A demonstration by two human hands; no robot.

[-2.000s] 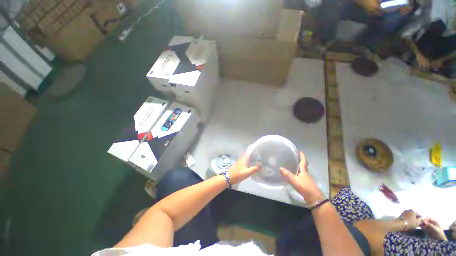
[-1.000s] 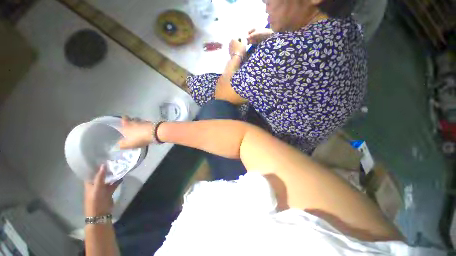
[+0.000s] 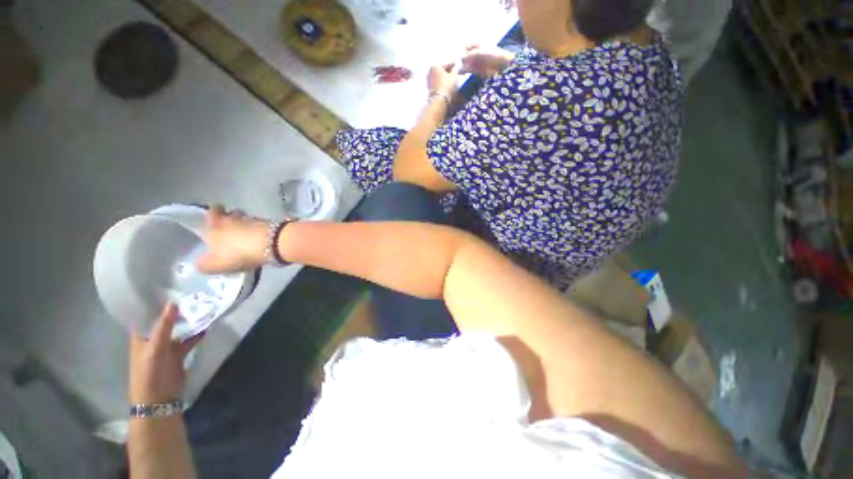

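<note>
A round translucent white plastic tub (image 3: 128, 269) is tilted over the bench edge at the left. My left hand (image 3: 165, 360) holds its lower rim, thumb pointing up. My right hand (image 3: 232, 241) is at its upper right rim, fingers reaching over the opening; their exact grip is partly hidden. Small pale parts (image 3: 201, 307) lie loose just right of my left thumb, inside a dark-sided white tub (image 3: 251, 283) that is mostly hidden under the tilted tub and my right hand. I cannot tell whether the two tubs touch.
A clear round dish (image 3: 307, 197) sits by my knee. A dark disc (image 3: 137, 59), a wooden strip (image 3: 267, 84), a tan coil (image 3: 319, 31) and red parts (image 3: 392, 73) lie farther off. A person in a floral top (image 3: 571, 150) sits close on my right.
The view has swung right toward the neighbour. The tub, level in my two hands earlier, is now tilted over the dark-sided tub. In the last second both hands have barely moved.
</note>
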